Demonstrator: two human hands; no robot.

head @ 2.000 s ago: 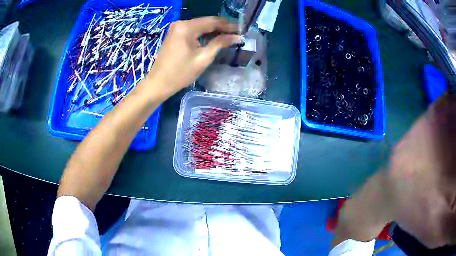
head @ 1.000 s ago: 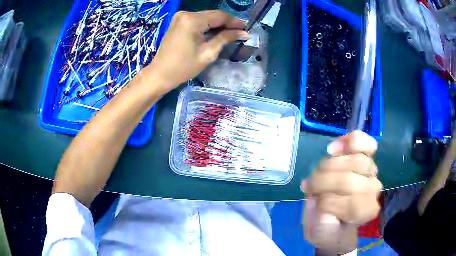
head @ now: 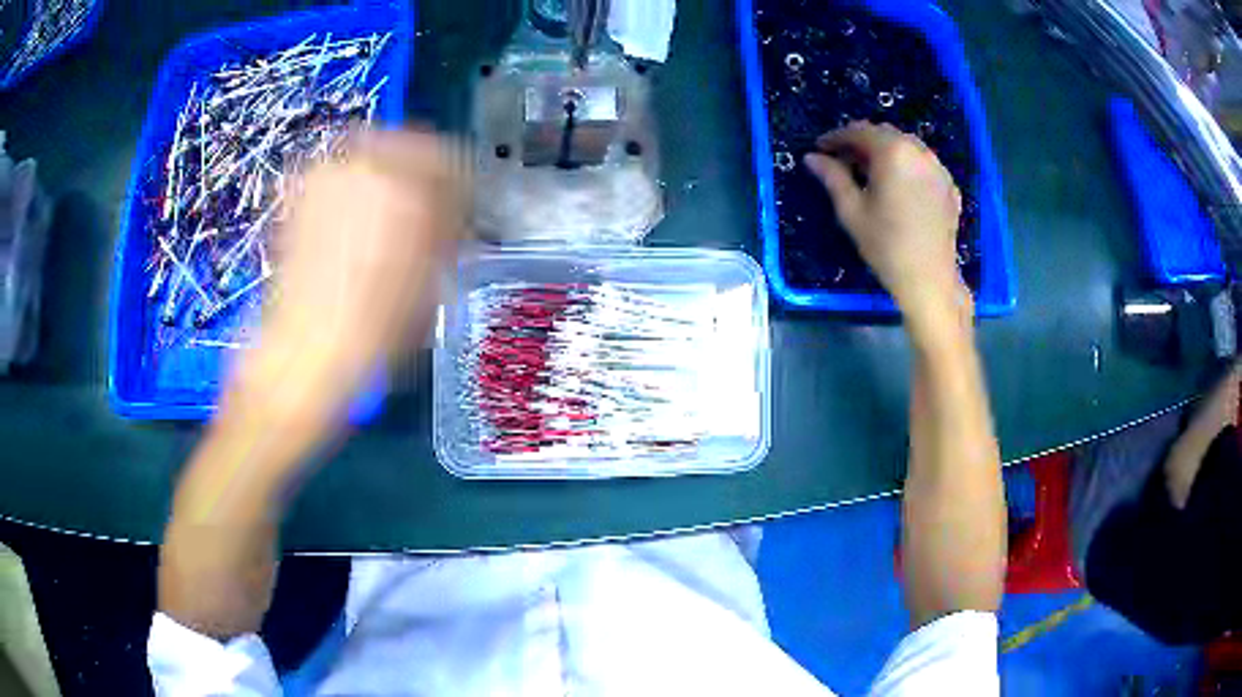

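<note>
My left hand (head: 361, 252) is motion-blurred over the right side of the left blue tray (head: 134, 313), which holds jumbled stick parts (head: 259, 123). I cannot tell whether it holds anything. My right hand (head: 892, 204) is over the right blue tray (head: 1001, 232), its thumb and index fingertips close together among small rings (head: 887, 100); a ring between them cannot be made out. The fixture (head: 569, 125) sits on the worn grey press base (head: 565, 204) under the dark ram, with no hand at it. The clear plastic box (head: 606, 467) holds sticks with red ends to the left.
The press lever (head: 1158, 82) crosses the upper right corner. A white tag (head: 642, 25) is beside the press. Clear containers (head: 19, 259) stand at the far left. A blue bin (head: 1165, 204) is at the right. Another person's arm and dark clothing (head: 1171, 558) show at the lower right.
My left hand has moved left from the fixture to the left tray. My right hand has let go of the lever and moved into the right tray. The lever is now farther up and right.
</note>
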